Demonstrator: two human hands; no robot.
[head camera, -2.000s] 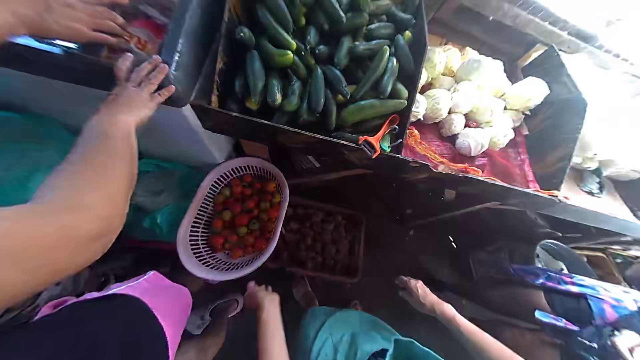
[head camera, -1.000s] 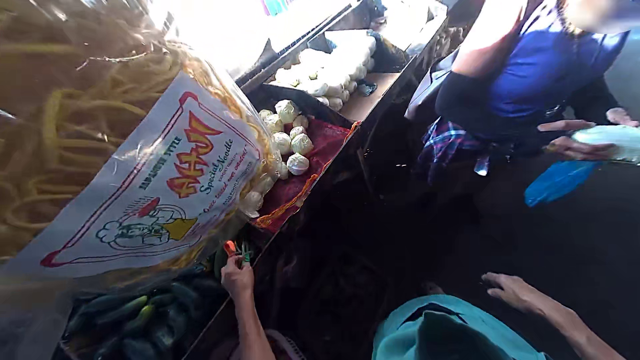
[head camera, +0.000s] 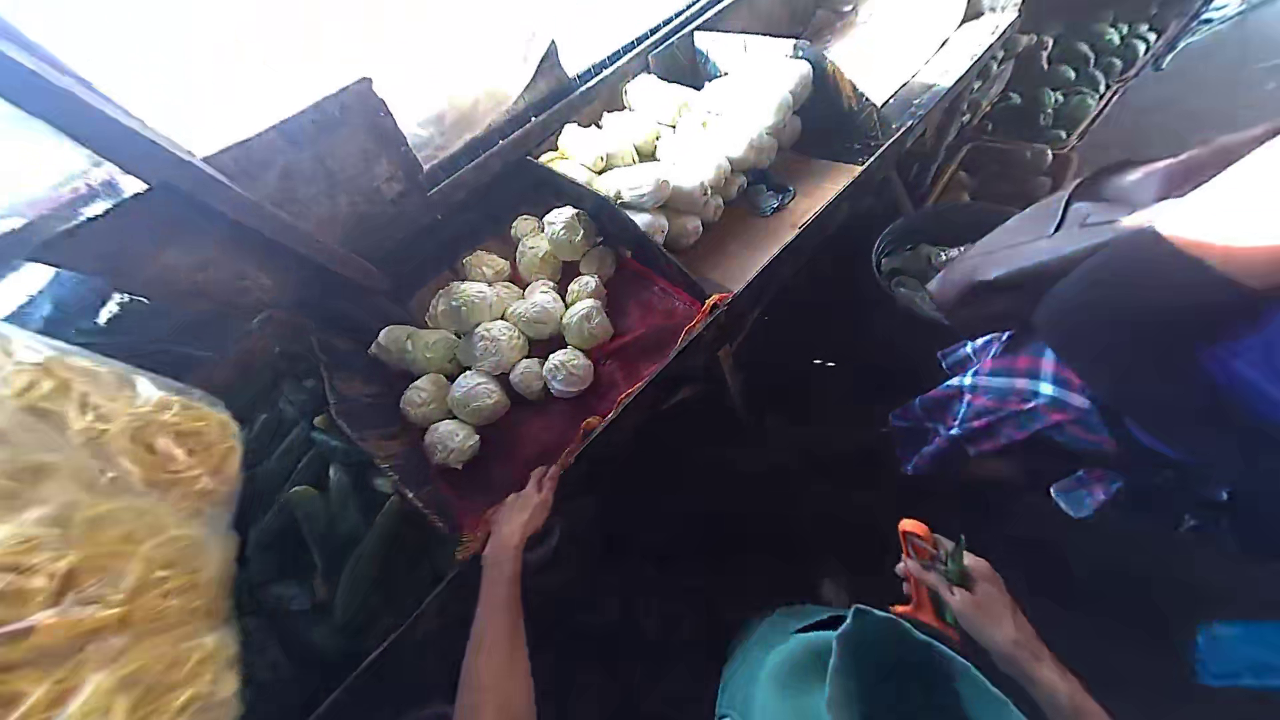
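Note:
My left hand (head camera: 520, 512) lies on the front edge of a wooden bin, at the near corner of its red mesh cloth (head camera: 640, 310). Whether its fingers grip the edge or only rest there, I cannot tell. Several round pale cabbages (head camera: 497, 347) sit in that bin, above the hand. My right hand (head camera: 965, 590) is at the lower right, away from the stall, closed around an orange-handled peeler (head camera: 915, 565). Something small and green (head camera: 956, 563) shows at its fingers; what it is stays unclear. Teal fabric (head camera: 860, 665) lies between my forearms.
A bag of yellow noodles (head camera: 110, 530) fills the lower left, beside dark cucumbers (head camera: 320, 530). Long white vegetables (head camera: 690, 140) lie in the farther compartment. A person with plaid cloth (head camera: 1010, 400) at the waist is on the right. Green produce (head camera: 1080, 75) fills crates at the upper right.
The orange peeler lay on the cucumber bin's edge, then was in my left hand; now my right hand holds it. My left hand is at the cabbage bin's edge. The view has swung right.

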